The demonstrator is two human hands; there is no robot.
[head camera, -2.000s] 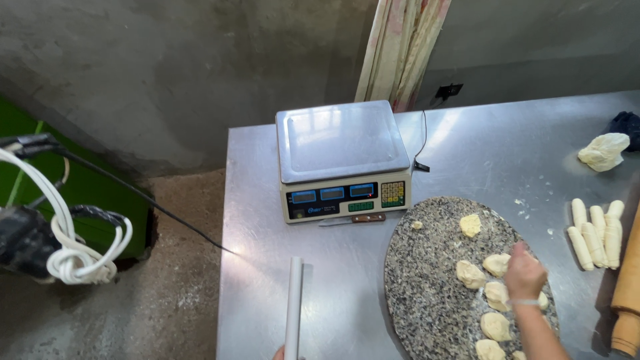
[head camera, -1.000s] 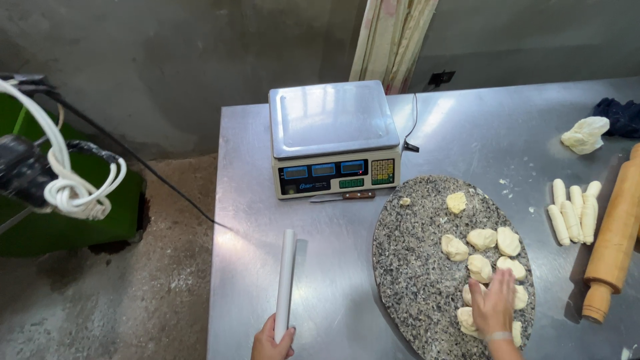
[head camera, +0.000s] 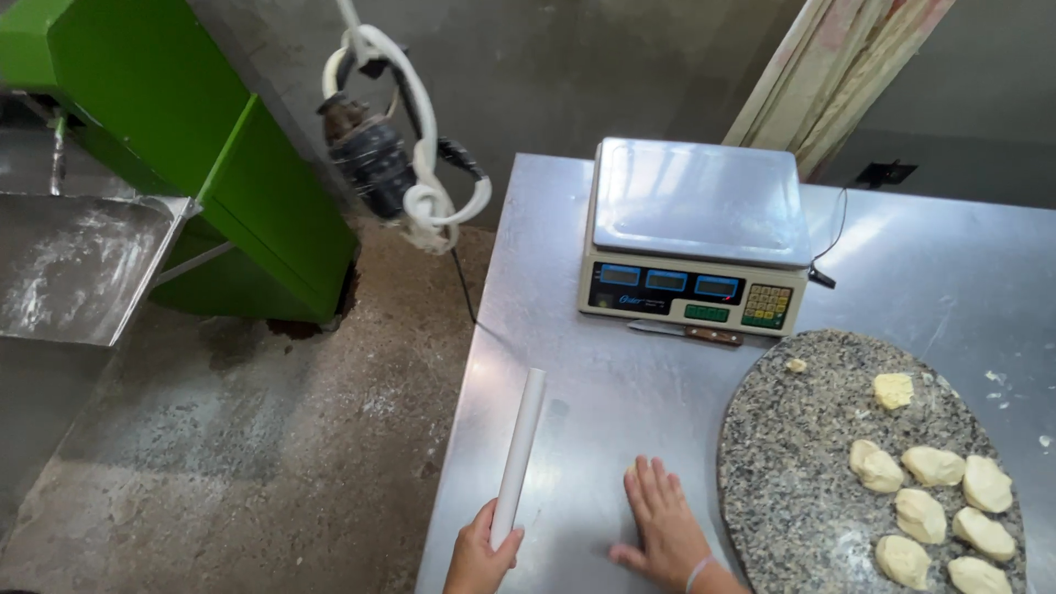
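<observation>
My left hand (head camera: 485,544) grips the lower end of a smooth white tube (head camera: 520,458) near the left edge of the steel table (head camera: 577,396). To its right my right hand (head camera: 667,524), with a band at the wrist, is palm down over bare steel, fingers spread, holding nothing. Beside it lies a round speckled granite slab (head camera: 792,462) with several pale dough pieces (head camera: 921,516) on its right part. A yellowish lump (head camera: 893,390) and a small dough scrap (head camera: 796,365) lie near its far side.
A digital scale (head camera: 693,239) stands behind the slab, a wooden-handled knife (head camera: 685,331) along its front. A knotted white cable with a black plug (head camera: 375,165) hangs left of the table. A green machine (head camera: 247,206) with a floury metal tray (head camera: 82,264) stands at the left.
My right hand has left the dough pieces on the slab and moved left over the steel. My left hand still holds the tube. The view has swung left; the rolling pin and dough rolls are out of view.
</observation>
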